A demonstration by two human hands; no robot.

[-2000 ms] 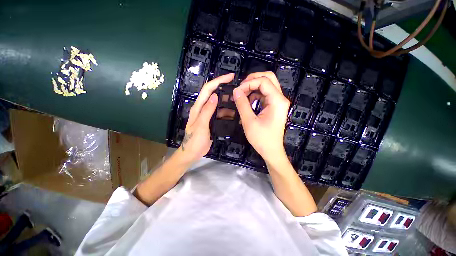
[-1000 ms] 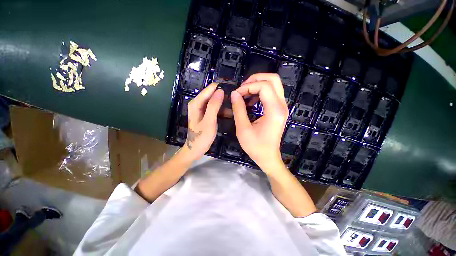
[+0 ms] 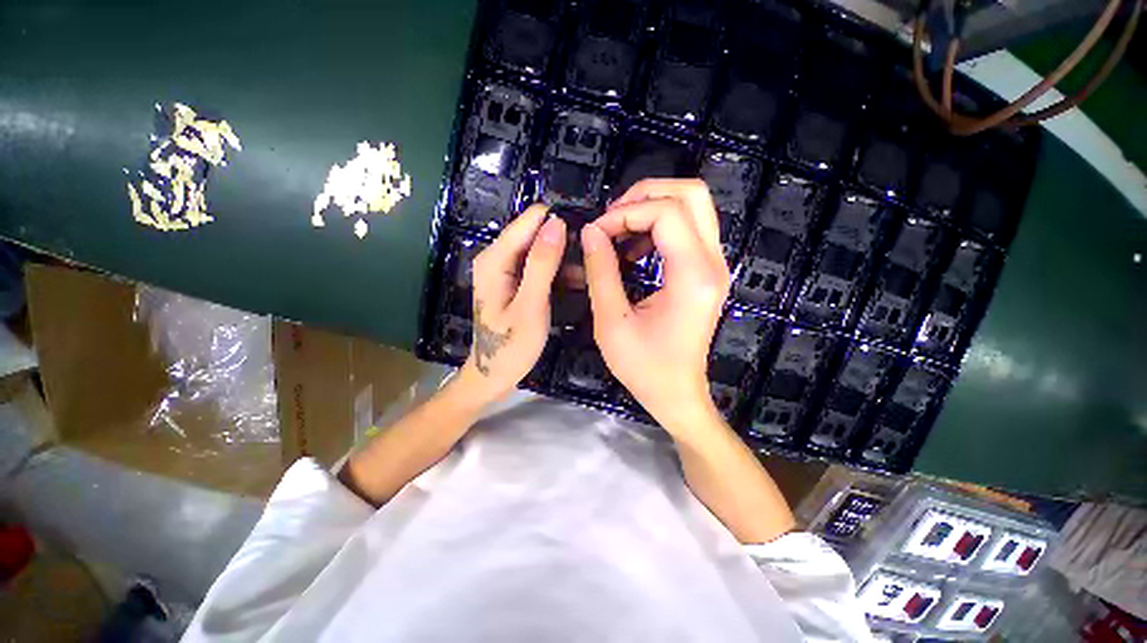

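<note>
My left hand (image 3: 513,302) and my right hand (image 3: 664,291) are bare and meet fingertip to fingertip over the black blister tray (image 3: 440,291). My left thumb and fingers pinch a small dark piece (image 3: 569,224), probably a black phone housing, hard to see against the tray. My right thumb and index finger are pressed together at its right side; whether they hold a small piece is hidden. The tray's pockets hold rows of black phone housings (image 3: 580,157).
On the green surface (image 3: 289,75) lie a yellow-cream pile (image 3: 184,170) and a pale pile (image 3: 362,185). An open cardboard box (image 3: 88,364) with clear film (image 3: 214,377) is lower left. Clear trays (image 3: 928,500) are lower right. Orange-brown cables (image 3: 1006,122) loop upper right.
My left fingers have closed in from their more spread pose onto the dark piece. My hands have barely moved since one second ago. The feet at lower left have mostly moved out of sight.
</note>
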